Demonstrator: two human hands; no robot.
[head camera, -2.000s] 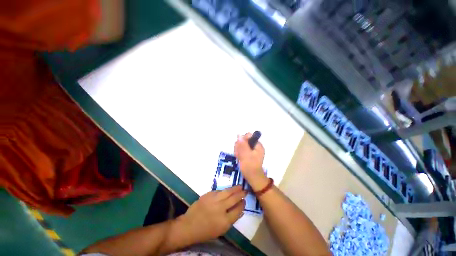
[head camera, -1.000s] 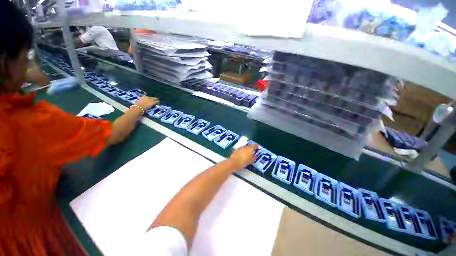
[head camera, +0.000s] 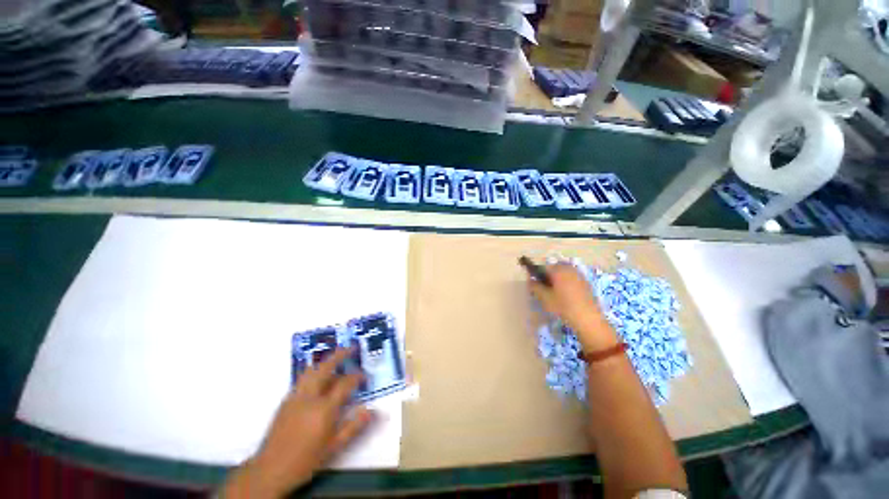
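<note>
Two flat units (head camera: 378, 353) with pale blue rims lie side by side on the white sheet (head camera: 195, 322). My left hand (head camera: 317, 414) rests on the left unit, its fingertips over that unit's face. My right hand (head camera: 567, 297) is at the left part of the heap of small light-blue pieces (head camera: 638, 326) on the brown board (head camera: 468, 341). It holds a short dark pen-like tool (head camera: 535, 271). The right fingertips are partly hidden, and I cannot tell whether they touch a piece.
Behind the pale rail (head camera: 292, 211), the green conveyor (head camera: 258, 132) carries rows of units. Stacked trays (head camera: 400, 68) stand beyond it. A white ring (head camera: 785, 146) hangs by the right post. A person's grey sleeve (head camera: 829, 361) is at the far right.
My view has turned right, towards the heap. Two units now lie on the sheet under my left hand; a second ago an arm reached to the belt. My right hand with the tool is now at the heap.
</note>
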